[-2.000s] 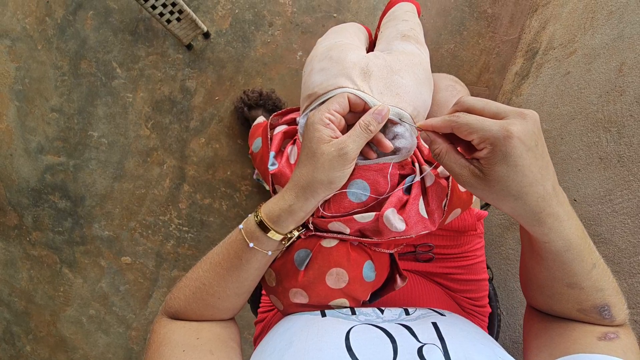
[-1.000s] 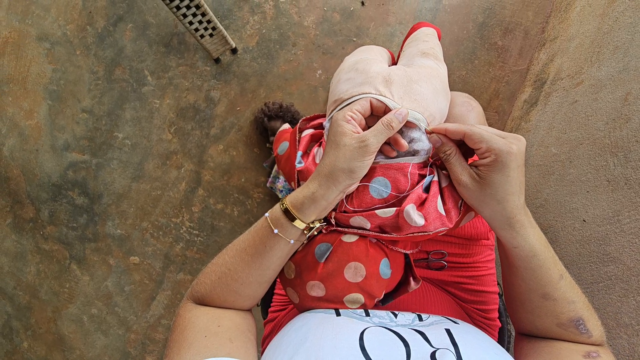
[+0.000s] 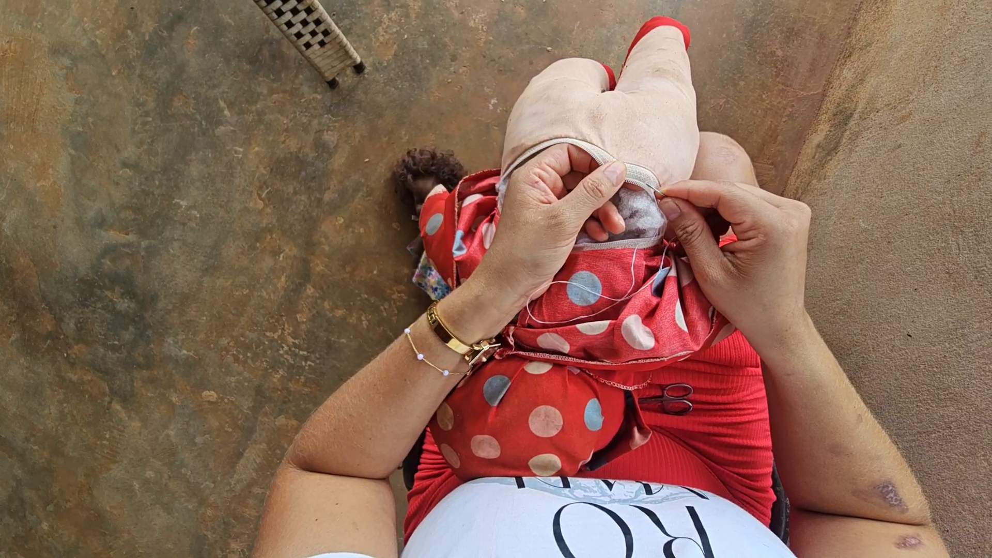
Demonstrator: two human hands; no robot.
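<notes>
A stuffed cloth doll [image 3: 601,112] with beige legs and red feet lies across my lap, its red polka-dot dress [image 3: 542,418] bunched toward me. At its back is an opening edged with a pale zipper [image 3: 642,175], white stuffing [image 3: 637,213] showing inside. My left hand [image 3: 562,209] pinches the zipper edge between thumb and forefinger, other fingers curled into the opening. My right hand [image 3: 736,248] pinches the seam at the opening's right end; whether a needle is between the fingertips I cannot tell. Loose white thread [image 3: 577,319] loops over the dress.
Small scissors [image 3: 676,398] lie on the red ribbed cloth over my lap. A dark curly-haired doll's head [image 3: 426,174] shows left of the dress. A woven seat or stool [image 3: 310,31] stands on the stained concrete floor at the upper left. A rougher surface [image 3: 914,232] lies to the right.
Both hands remain at the zippered opening, with my right fingertips still at its right end. The loose thread lies in a somewhat different loop.
</notes>
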